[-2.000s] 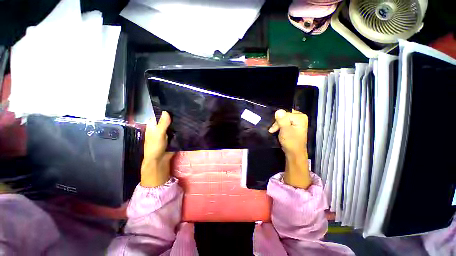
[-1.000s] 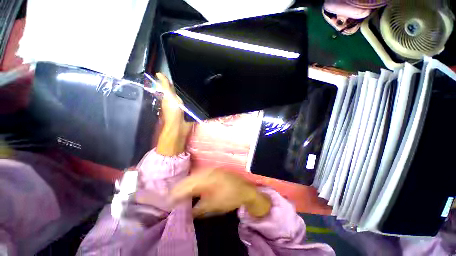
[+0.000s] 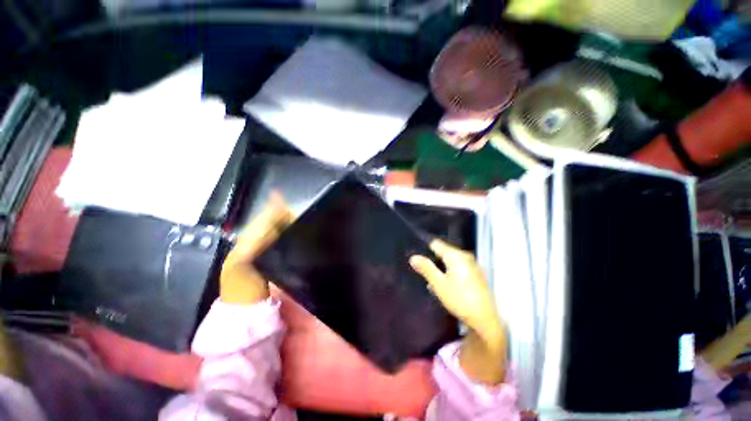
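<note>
A dark tablet (image 3: pixel 358 271) is held tilted, corner down, above the red-orange mat (image 3: pixel 329 374). My left hand (image 3: pixel 257 247) is at its upper left edge, with the fingers partly hidden behind it. My right hand (image 3: pixel 461 288) is at its right edge, thumb and forefinger apart; whether it grips the edge is unclear. Another dark tablet with a white border (image 3: pixel 436 224) lies behind, partly covered by the held one.
Tablets with white separators (image 3: pixel 630 288) lean at the right. White sheets (image 3: pixel 148 152) lie at the left, above a grey-backed tablet (image 3: pixel 123 275). More white sheets (image 3: pixel 333 99), a pink fan (image 3: pixel 478 74) and a cream fan (image 3: pixel 556 115) are at the back. Another person's arm (image 3: pixel 729 345) shows at the right edge.
The view has shifted. The held tablet has turned corner down and come nearer. My right hand has moved from near my left forearm to the tablet's right edge.
</note>
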